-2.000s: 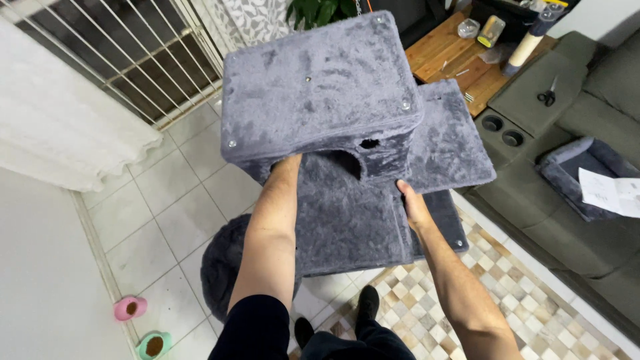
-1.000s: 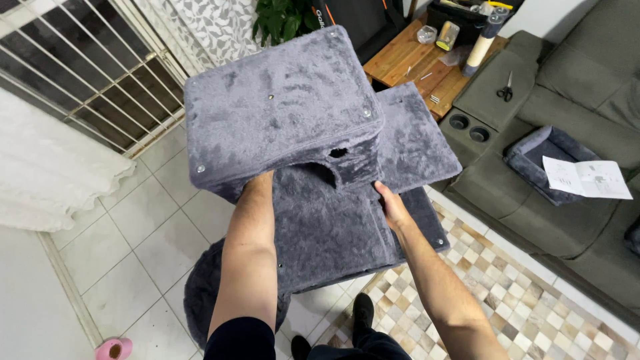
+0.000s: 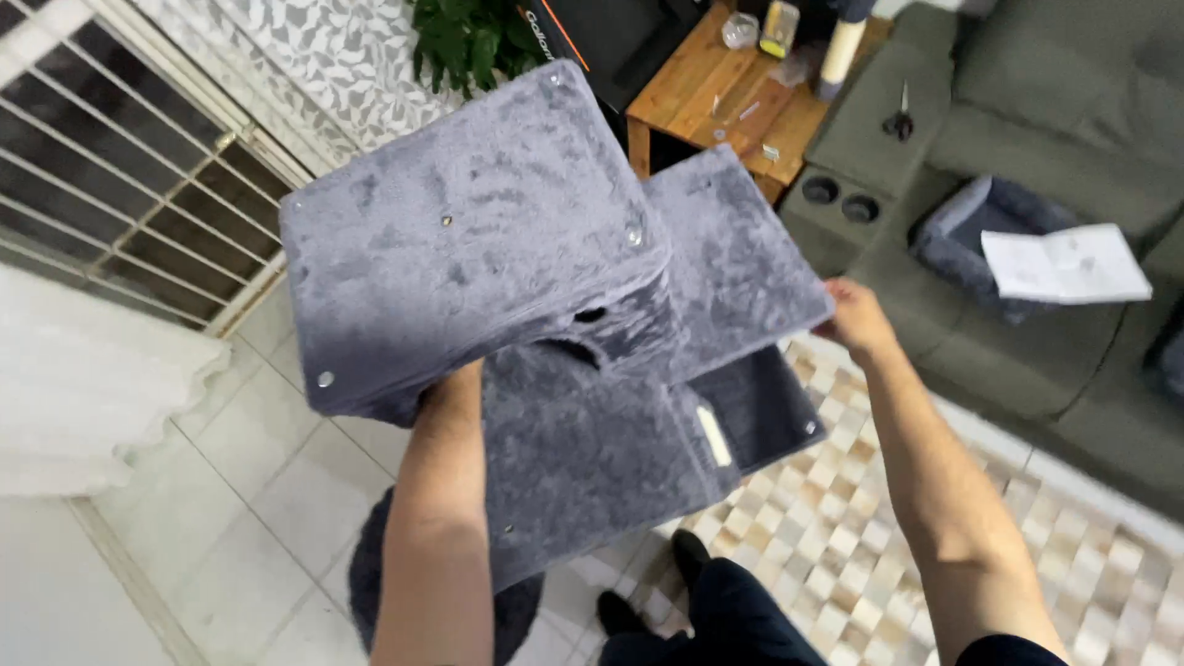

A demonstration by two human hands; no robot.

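A grey plush cat tree fills the middle of the view. Its upper box point(image 3: 472, 213) has metal fittings near the corners and an arched opening at the front. My left hand point(image 3: 450, 381) reaches in under the box's front edge; its fingers are hidden. My right hand point(image 3: 851, 316) pinches the near right corner of a plush side panel point(image 3: 740, 268) that juts out beside the box. Below lies a wider plush platform point(image 3: 592, 453), with a pale strip point(image 3: 713, 437) showing at its right part. A round plush piece point(image 3: 518, 615) is partly hidden behind my left forearm.
Behind the cat tree are a wooden side table point(image 3: 689, 88) with small items and a leafy plant point(image 3: 462, 42). At right, a grey sofa point(image 3: 980, 148) holds scissors point(image 3: 899, 122), a plush tray point(image 3: 962, 231) and an open leaflet point(image 3: 1064, 264). A barred door point(image 3: 139, 185) stands left.
My right hand has moved right, from beside the box's lower right to the side panel's outer corner. The panel sits differently against the box, and the pale strip beneath now shows. My left hand stays under the box.
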